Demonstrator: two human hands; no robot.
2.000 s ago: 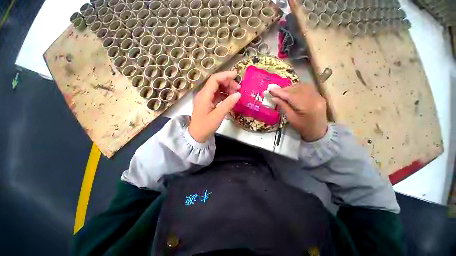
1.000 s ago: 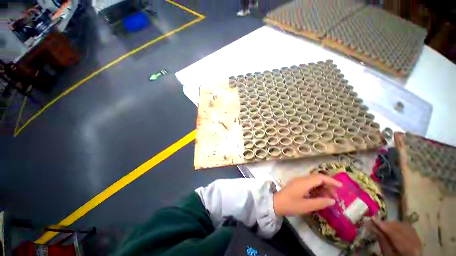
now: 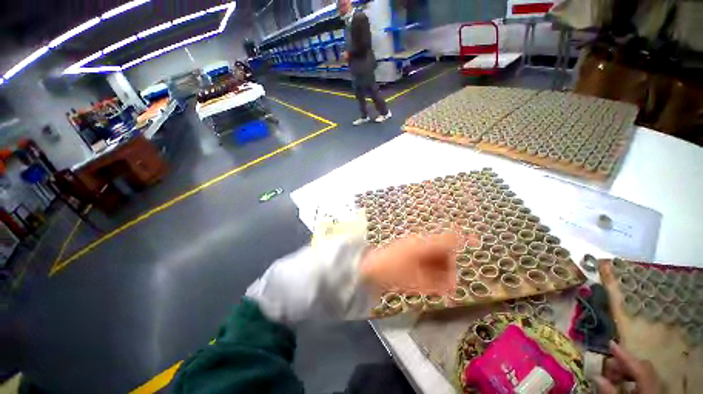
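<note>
My left hand is blurred, over the front part of the tan board covered with rows of grey-tan rings. Its fingers look curled; whether they hold a ring is unclear. My right hand is partly cut off at the bottom right, beside a small pale piece; I cannot tell if it grips it. Between the hands, lower down, the bright pink pad lies on the mottled yellow-black round base. A white block lies on the pad. A ring sits at the base's rim.
A dark cloth with pink lies right of the base. Another ring board is at the right edge. Large full boards and a paper sheet are behind. A person stands on the floor beyond, near blue racks and a red trolley.
The view has tilted up and shows more of the room. My left hand has moved from the pink pad to over the ring board. My right hand has moved right, off the pad.
</note>
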